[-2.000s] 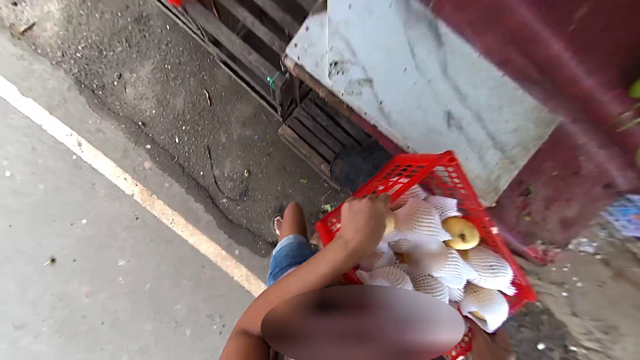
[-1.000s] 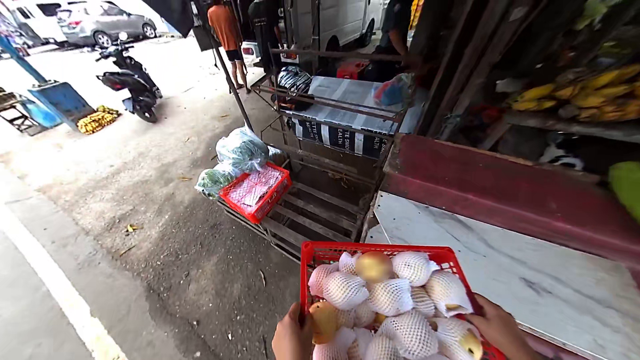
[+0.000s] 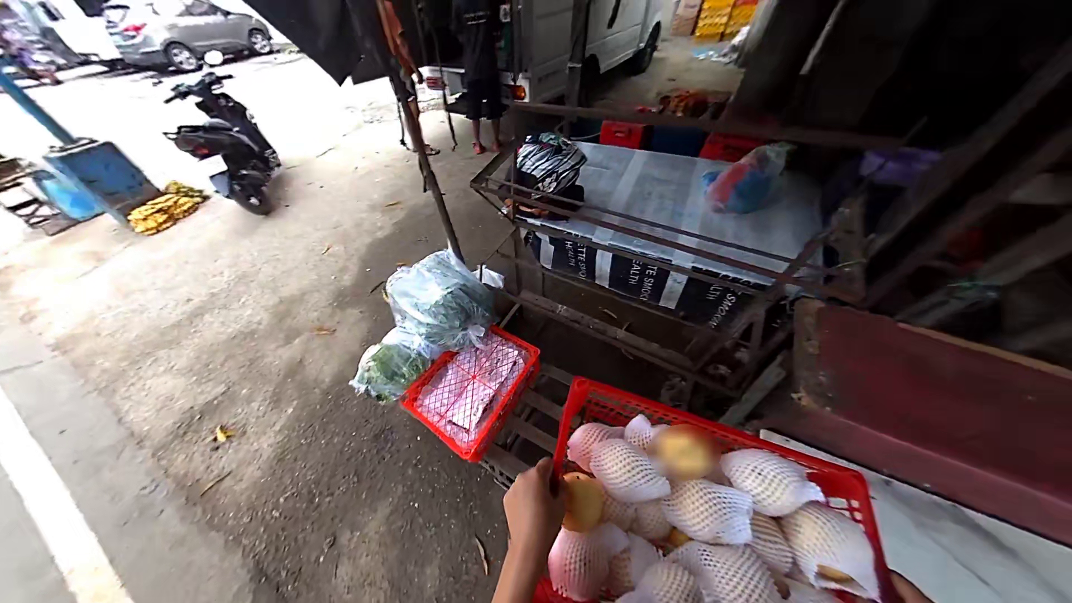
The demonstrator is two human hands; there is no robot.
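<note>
A red plastic crate full of round yellow fruit in white and pink foam net sleeves is held up in front of me. My left hand grips its left side. On the right side, only part of my right hand shows, against the crate's lower right edge; its fingers are mostly hidden. One bare yellow fruit lies beside my left hand. Beyond the crate, to the left, a second red crate with pink paper inside rests on a slatted wooden rack.
Plastic bags of greens lean by the second crate. A marble-patterned counter is at the right, below a dark red ledge. Behind stand a covered table and a person. A motorcycle is parked at the left.
The view has swung up from the ground to the street. My left hand, over the fruit two seconds ago, now grips the crate's side. The held crate has come nearer the slatted rack.
</note>
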